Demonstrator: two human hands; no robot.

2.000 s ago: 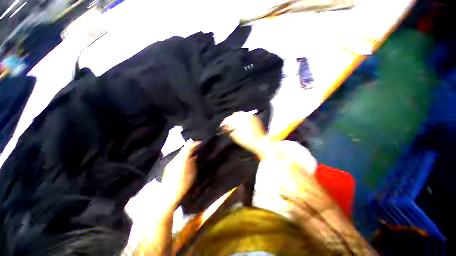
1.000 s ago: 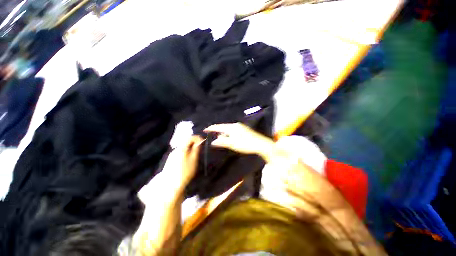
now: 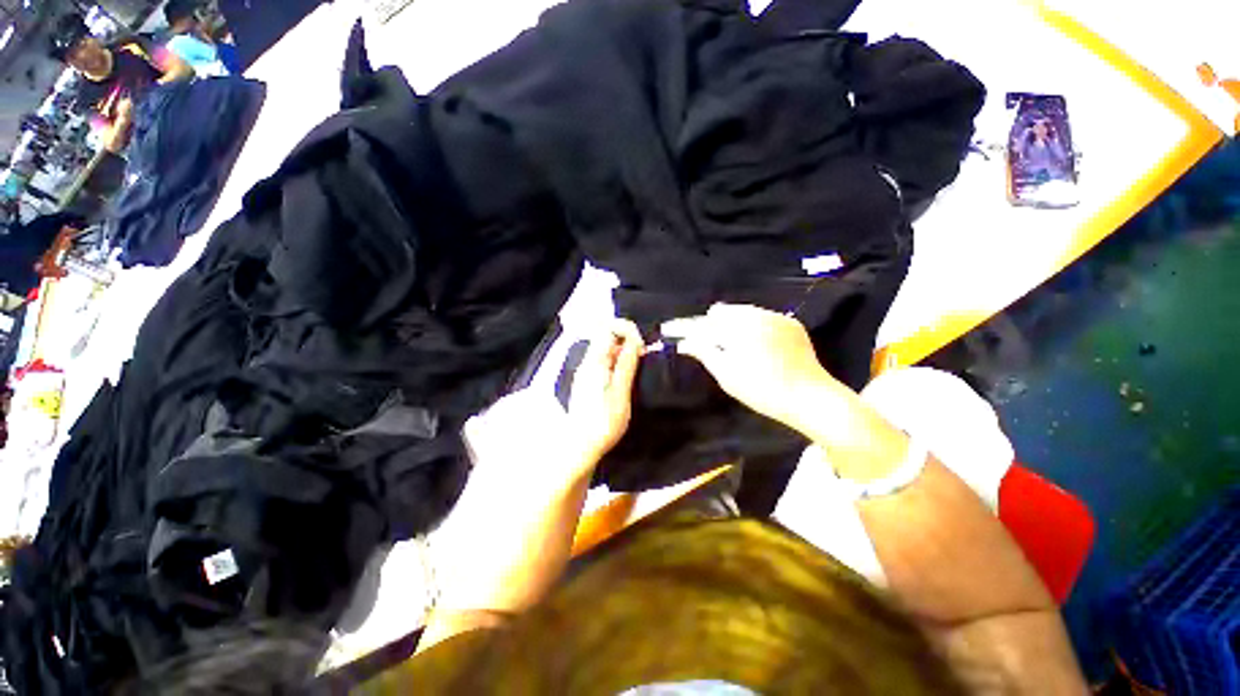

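A large black garment heap point(image 3: 503, 163) covers the table in front of me. My left hand point(image 3: 607, 388) is at the near part of the cloth, its fingers closed on the black garment near a pale bit of table. My right hand point(image 3: 751, 356) is just to its right, thumb and finger pinched around a small pale-tipped thing at the cloth. What that thing is cannot be told. A small white label point(image 3: 823, 264) lies on the black cloth beyond my right hand. Another white label point(image 3: 220, 566) shows at the lower left.
A smartphone point(image 3: 1043, 150) lies on the white table point(image 3: 952, 306) at the right, near its yellow-orange edge. A navy garment pile point(image 3: 184, 157) and a person point(image 3: 116, 68) are at the far left. A red stool point(image 3: 1044, 530) and blue crate point(image 3: 1197, 612) are at the lower right.
The view has shifted, so the smartphone and cloth sit further right. My right hand's fingers, spread over the cloth a second ago, are now pinched together close to my left hand.
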